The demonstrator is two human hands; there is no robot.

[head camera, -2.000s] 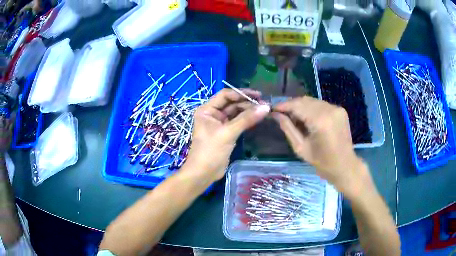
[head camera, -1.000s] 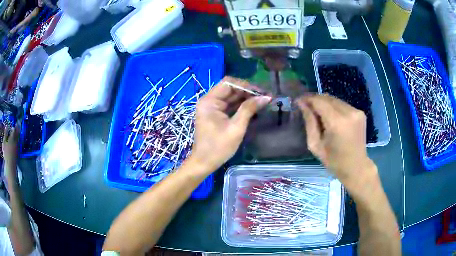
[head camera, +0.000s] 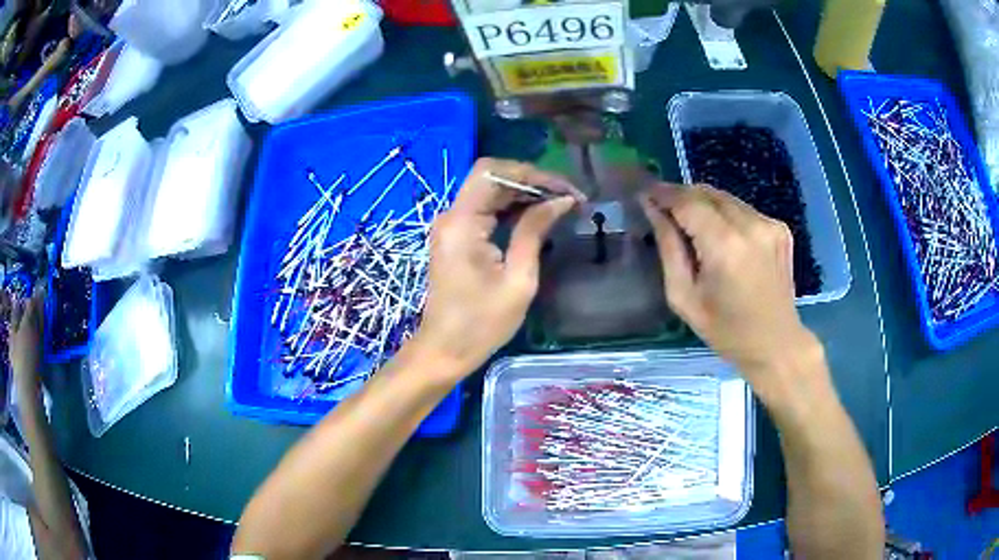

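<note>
My left hand (head camera: 487,257) holds a thin white rod (head camera: 515,185) between thumb and fingers, just left of the small silvery fixture (head camera: 598,218) with a dark slot. My right hand (head camera: 723,257) is just right of the fixture, fingertips pinched together; whether they hold a small piece cannot be told. The green hand press (head camera: 548,60) stands behind, its narrow ram (head camera: 587,164) above the fixture. A clear box (head camera: 498,498) of red-ended rods lies nearest me. A clear box (head camera: 829,246) of black pieces is right of the press.
A large blue tray (head camera: 254,328) with a loose heap of rods is on the left. A smaller blue tray (head camera: 951,328) of rods is at far right, a yellow bottle (head camera: 849,35) behind it. Lidded clear boxes (head camera: 195,186) are at left. Another person's arm (head camera: 42,438) shows at the left edge.
My hands have moved apart, from together in front of the fixture to either side of it. The rod stays in my left hand. The view has shifted, so the press appears further left.
</note>
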